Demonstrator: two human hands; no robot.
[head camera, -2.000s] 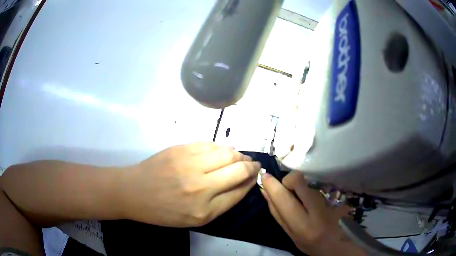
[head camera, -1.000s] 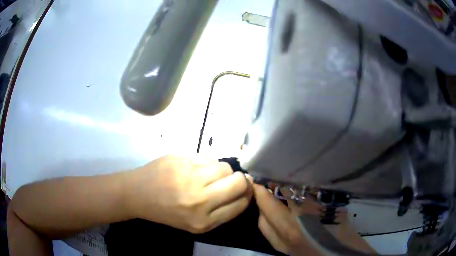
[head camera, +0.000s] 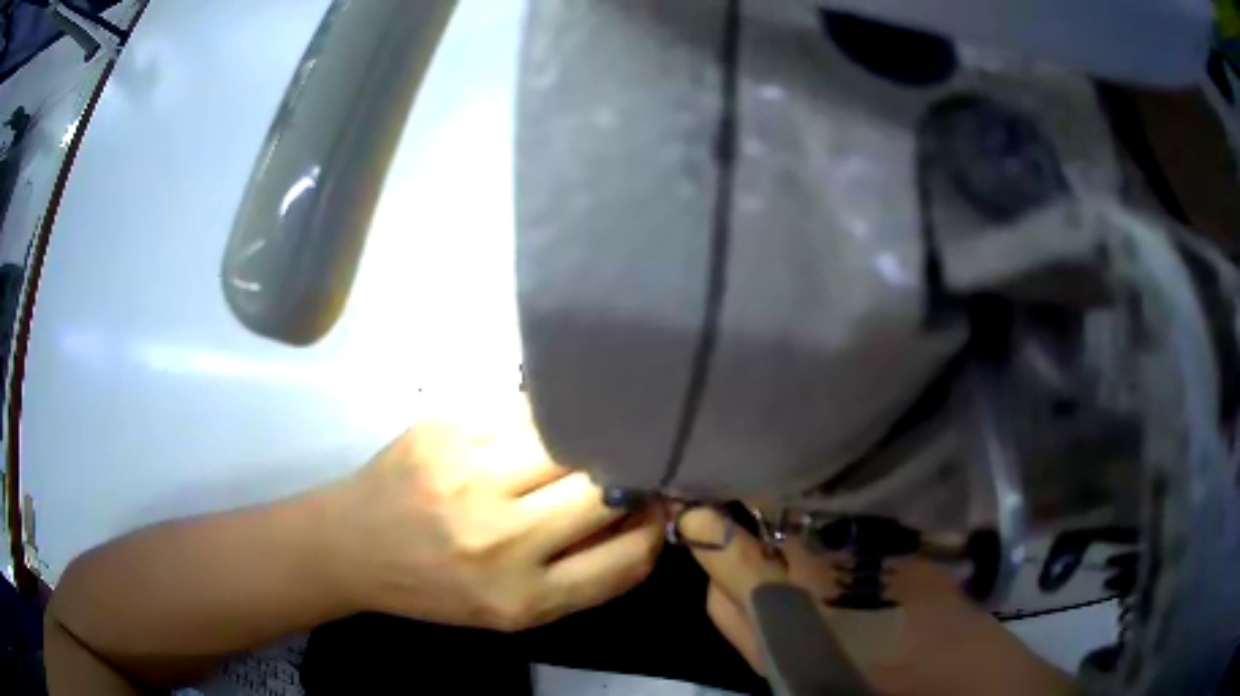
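The black fabric piece lies under and below my hands at the front of the table. My left hand is curled over its upper edge, with the fingertips close under the sewing machine head. My right hand is on the right side of the cloth, partly hidden behind machine parts, its fingertips close to my left fingertips. Small shiny metal parts show beside the right fingers. No label can be made out. The needle point is hidden or too blurred to tell.
The rounded grey machine lamp (?) hangs left of the head. The glossy white table extends left to its brown edge. A grey curved bar crosses in front of my right hand. Black machine fittings hang at the right.
The view has shifted, so the head fills more of the middle and its blue badge is out of sight. Both hands are now closer under the head, and the white piece seen earlier between the fingertips is hidden.
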